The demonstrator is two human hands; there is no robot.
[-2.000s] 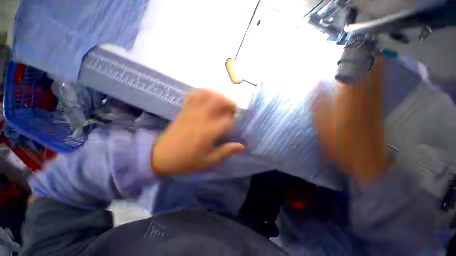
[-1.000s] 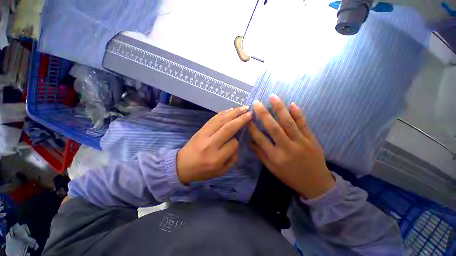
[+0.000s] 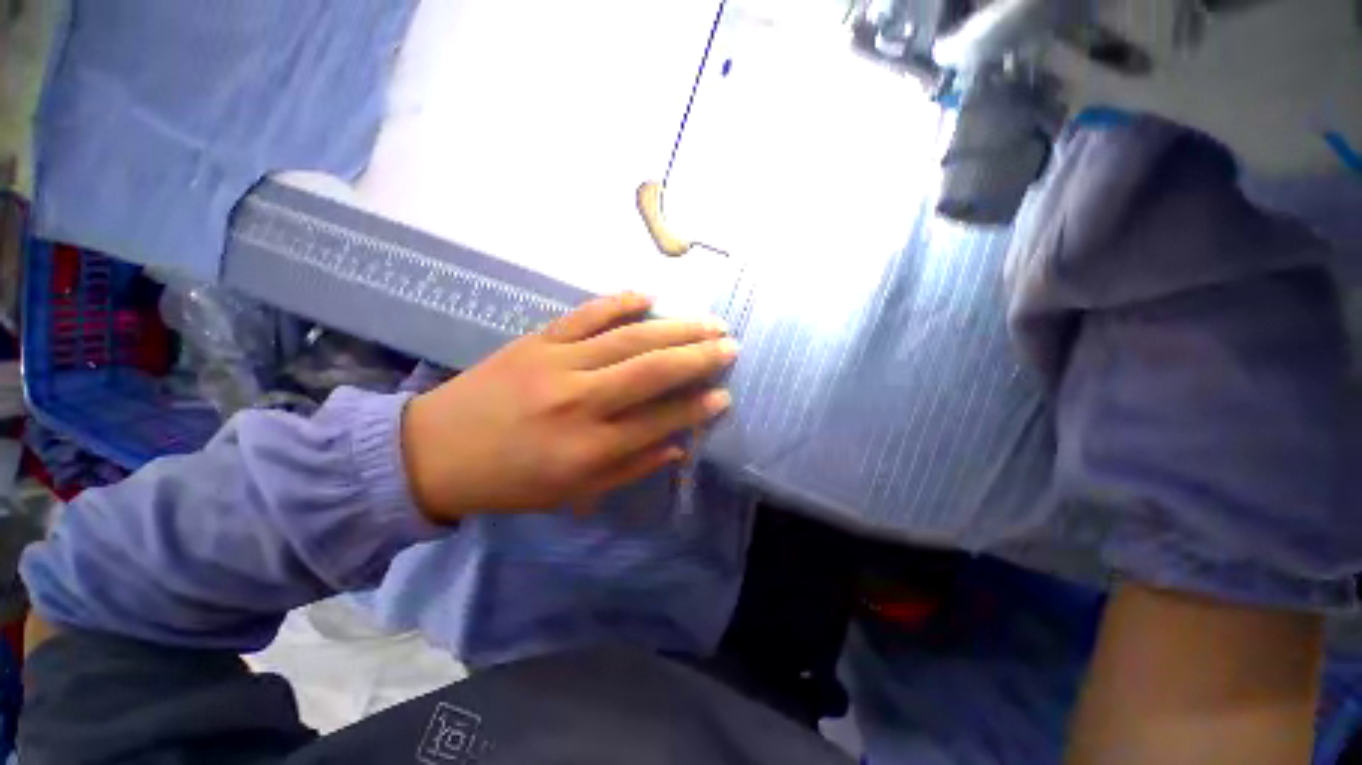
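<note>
A light blue panel with white stripes (image 3: pixel 911 404) lies on the white table under the bright lamp, its front edge at the table's edge. My left hand (image 3: pixel 560 411) lies palm down at the panel's left edge, its fingertips on the folded edge; whether it grips the fabric I cannot tell. My right hand is hidden. Only its lavender sleeve cover (image 3: pixel 1195 344) and bare upper forearm show, reaching up at the right toward the machine head.
A grey measuring scale (image 3: pixel 403 277) runs along the table's front edge. More blue fabric (image 3: pixel 209 120) lies at the upper left. A blue basket (image 3: pixel 112 404) stands at the left. Blurred metal machine parts and a dark cylinder (image 3: pixel 998 157) hang at the upper right.
My right hand has left the panel's folded edge and its arm now reaches up to the right. My left hand stays at the edge, now flatter. The view has shifted.
</note>
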